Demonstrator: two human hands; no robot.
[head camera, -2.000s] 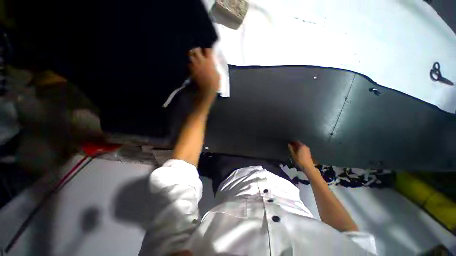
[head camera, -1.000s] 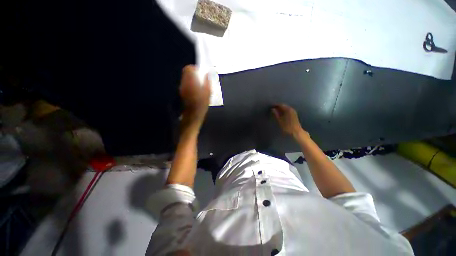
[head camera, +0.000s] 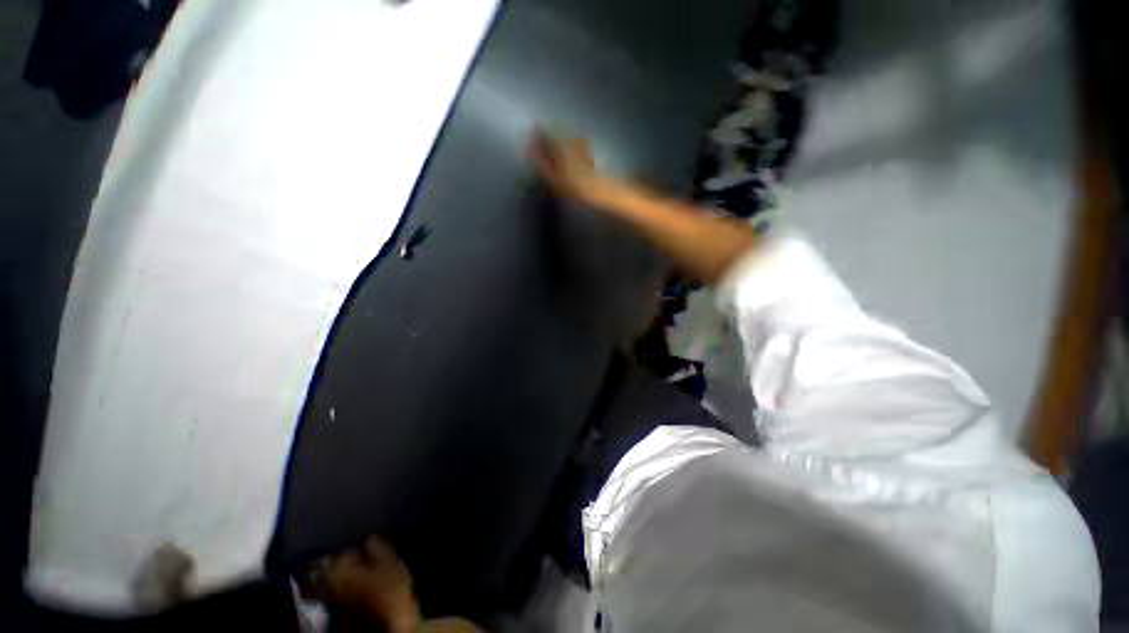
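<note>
A long white fabric sheet (head camera: 235, 247) lies on the dark grey table (head camera: 421, 433), with a dark line along its curved edge. My left hand (head camera: 365, 584) is low in the picture, blurred, beside the sheet's lower end and a small white piece (head camera: 310, 608). Its fingers' hold is unclear. My right hand (head camera: 563, 161) is over the table to the right of the sheet, arm stretched out. It is blurred, and whether it holds anything cannot be told.
A blurred tan block (head camera: 164, 575) sits on the sheet's lower end. A small dark snippet (head camera: 415, 241) lies on the table by the sheet. Black and white scraps (head camera: 743, 136) run along the table's near edge. Dark cloth (head camera: 93, 50) is at the upper left.
The view has swung round strongly, so the sheet now runs down the left side. My right arm reaches further out along the table. My left hand now shows at the bottom, partly cut off.
</note>
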